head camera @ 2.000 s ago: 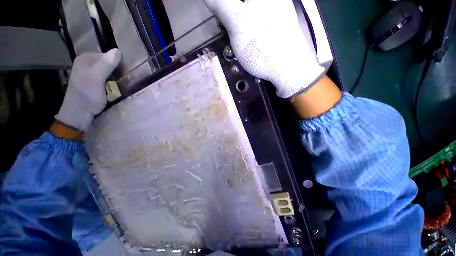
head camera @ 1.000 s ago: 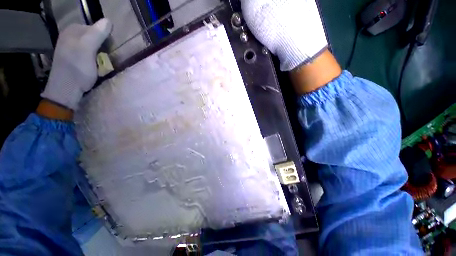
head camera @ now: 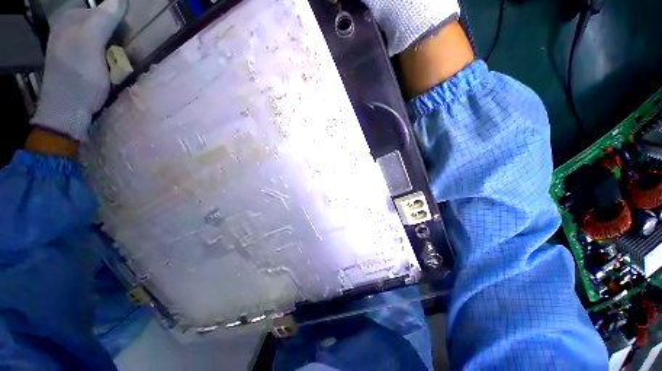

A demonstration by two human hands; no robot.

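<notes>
The test fixture (head camera: 377, 109), a black-framed base with a pale, stained flat plate, fills the middle of the view. It lies tilted in the picture. Small cream two-hole blocks sit on its edges, one on the right edge (head camera: 414, 209). My left hand (head camera: 78, 61), in a white knit glove, is on the fixture's far left corner, with the thumb over the edge. My right hand (head camera: 416, 18), also gloved, is at the far right edge and is cut off by the top of the picture; its fingers are hidden.
A green circuit board (head camera: 591, 268) with copper-red wound rings lies at the right on the green bench (head camera: 533, 94). Black cords run across the bench. Wide grey strips (head camera: 141, 22) lie behind the fixture. My blue sleeves and clothing are beside and below it.
The fixture's near edge and underside surroundings have come into view. Both hands and the fixture have shifted up and left in the picture. The mouse has mostly left the view.
</notes>
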